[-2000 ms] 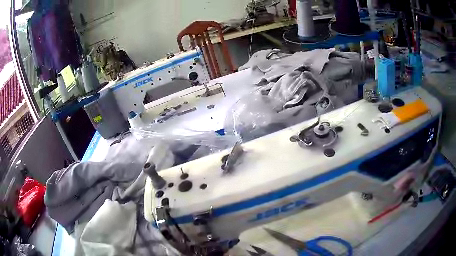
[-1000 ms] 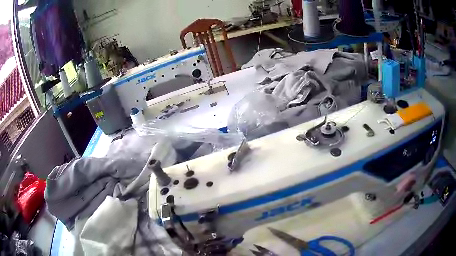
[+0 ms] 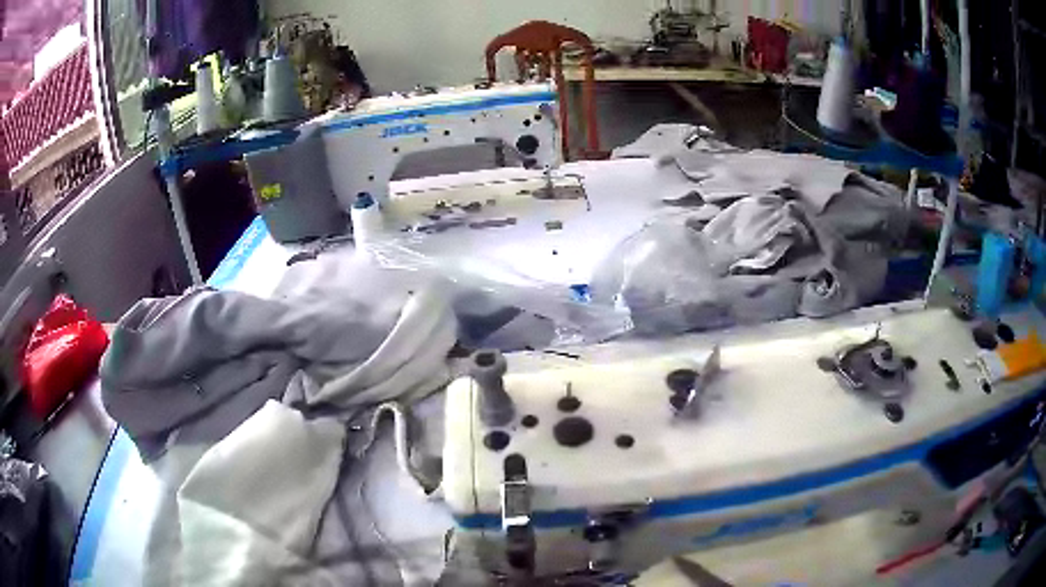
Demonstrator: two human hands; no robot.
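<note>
No hand shows in the head view. The nearer white JACK sewing machine head (image 3: 757, 430) runs across the lower right, with metal thread guides (image 3: 518, 505) on its left end. Its needle area is cut off by the lower edge. A rumpled grey garment pile (image 3: 229, 344) lies left of and behind this head. An off-white reverse-side panel (image 3: 262, 493) lies at its front. Part of a dark shears blade (image 3: 697, 571) shows at the bottom edge under the machine arm; the handles are not visible.
A second JACK machine (image 3: 442, 132) stands behind, with a grey box at its left end. Clear plastic (image 3: 660, 275) lies by another grey pile (image 3: 780, 235). A red plastic bag (image 3: 63, 350) is at left. Thread cones (image 3: 840, 86) stand at back right. A brown chair (image 3: 539, 40) is behind.
The view has turned, so the nearer machine sits farther right and lower. The blue shears handles have left the frame. The garments look to lie as before.
</note>
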